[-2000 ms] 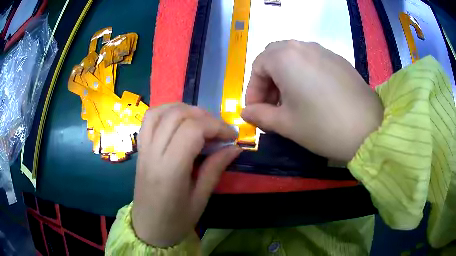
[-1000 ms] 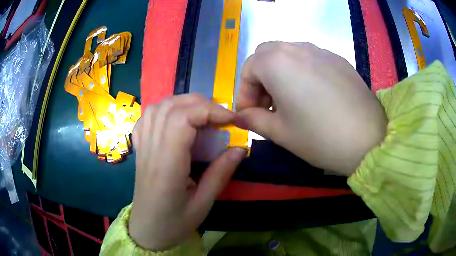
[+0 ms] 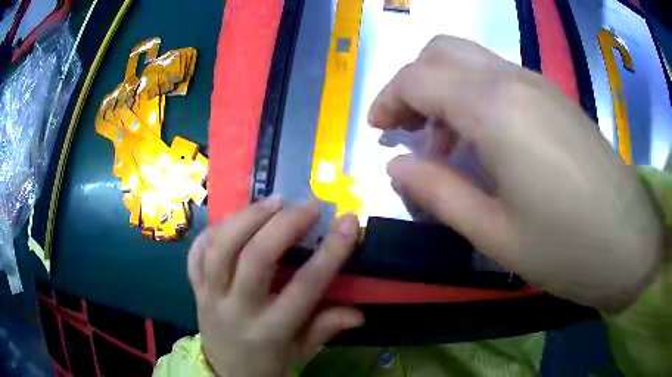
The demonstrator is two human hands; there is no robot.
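Observation:
The LCD panel (image 3: 302, 110) lies back side up on a red foam tray (image 3: 239, 110), with a black strip (image 3: 427, 250) along its near edge. An orange flex cable (image 3: 335, 125) lies lengthwise on the panel, its near end at the black strip. My left hand (image 3: 261, 283) rests at the panel's near left corner, a fingertip pressing on the cable's lower end. My right hand (image 3: 508, 169) is raised over the panel's right part, thumb and fingers apart. No object shows between them, though the palm side is partly hidden.
A pile of orange flex cables (image 3: 158, 177) lies on the dark green mat (image 3: 88, 213) at left. A crumpled clear plastic bag (image 3: 33, 110) is at the far left. A second panel (image 3: 652, 96) with a hooked flex cable (image 3: 617, 96) lies at the far right.
My right hand has come away from the cable, up and to the right, and its fingers have opened. My left hand has moved slightly down, its index finger now on the cable's near end.

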